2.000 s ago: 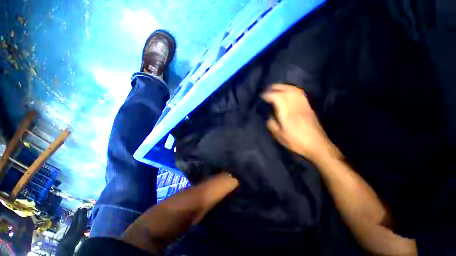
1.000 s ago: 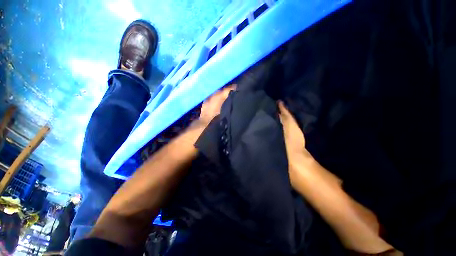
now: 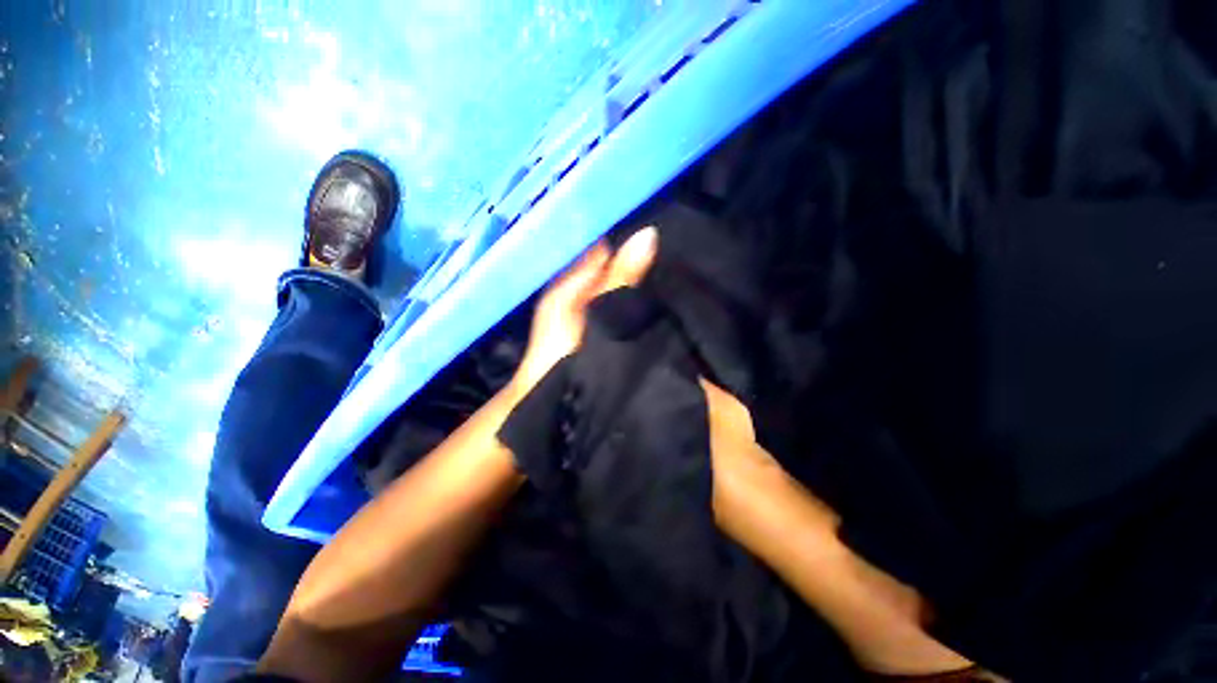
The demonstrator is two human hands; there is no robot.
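A dark jacket (image 3: 627,427) lies bunched on more dark cloth in a blue plastic crate (image 3: 534,254). A sleeve end with a row of small dark buttons shows near my left forearm. My left hand (image 3: 587,296) is at the cloth's upper edge, beside the crate rim, with its thumb tip showing and the cloth partly over it; it appears to hold the jacket. My right forearm reaches in from the lower right, and my right hand is hidden under the jacket cloth, so its grip cannot be seen.
The crate's long rim runs diagonally beside my leg (image 3: 274,414) and brown shoe (image 3: 350,214) on the worn blue floor (image 3: 160,174). A wooden frame (image 3: 67,494) and another blue crate (image 3: 60,554) stand at lower left. Dark cloth fills the right side.
Since two seconds ago, my left hand has come out from under the cloth to the crate rim, and my right hand has gone under it. The buttoned sleeve end has come into view.
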